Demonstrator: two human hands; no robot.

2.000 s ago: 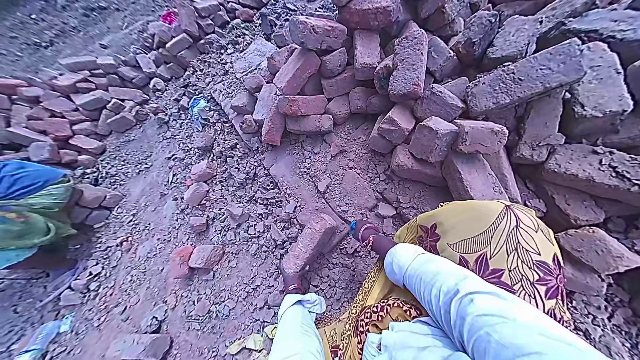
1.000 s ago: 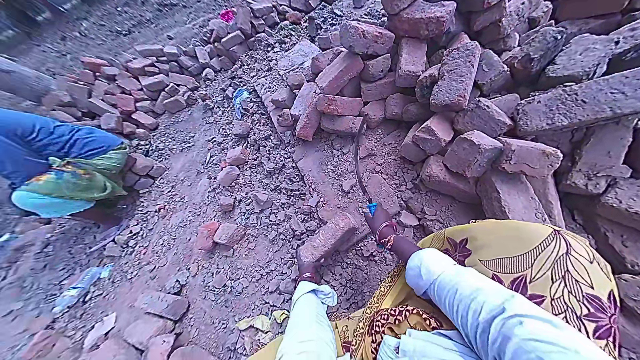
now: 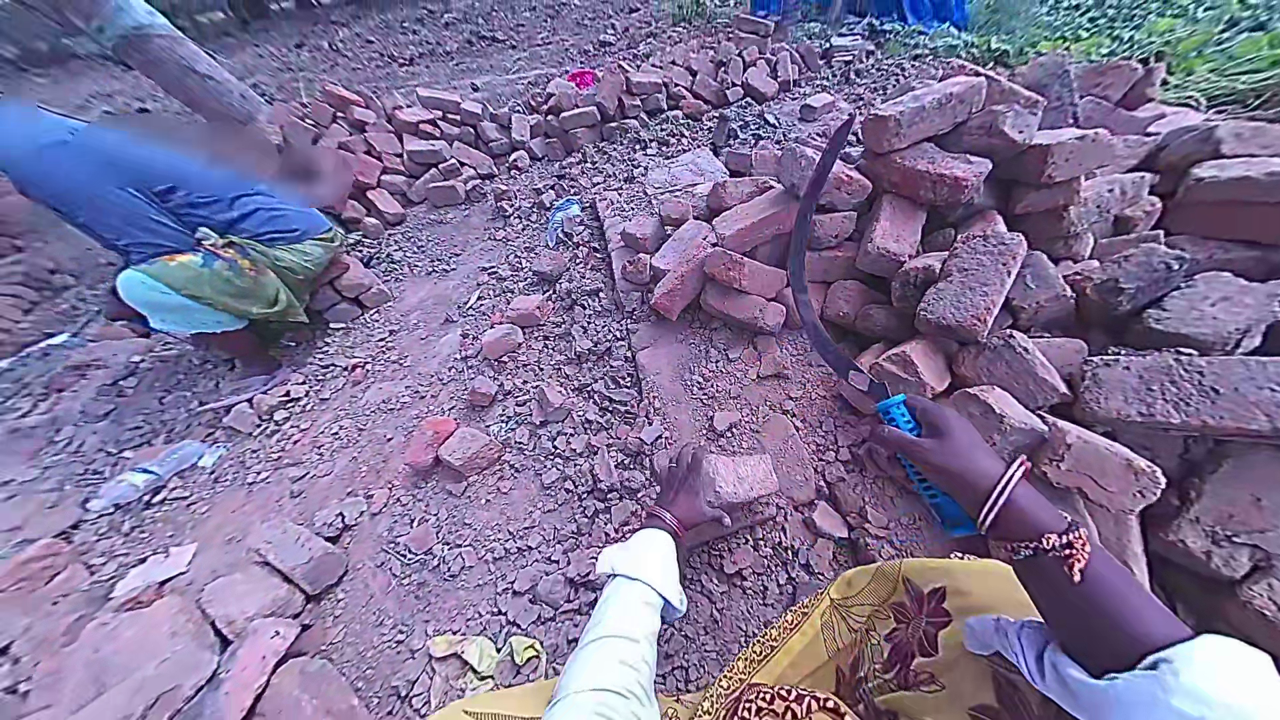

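Observation:
My right hand (image 3: 925,450) grips the blue handle of a sickle (image 3: 808,250), whose curved dark blade points up and away in front of the brick pile. On the rubble ground, my left hand (image 3: 688,488) rests against the left end of a brick (image 3: 740,478), with the fingers over its edge and the thumb low at its near side. Part of the brick is hidden by the hand. A flat brick piece (image 3: 787,458) lies in the dirt just right of it.
A large pile of bricks (image 3: 975,285) rises at the right, and a row of bricks (image 3: 430,150) runs across the back. Another person (image 3: 230,240) bends at the left. A plastic bottle (image 3: 150,475) and flat brick pieces (image 3: 110,660) lie at the lower left.
The sickle in my right hand has come up, its blade now raised before the pile. My left hand held a brick tilted up earlier; it is now low at the ground. The view has shifted up and left.

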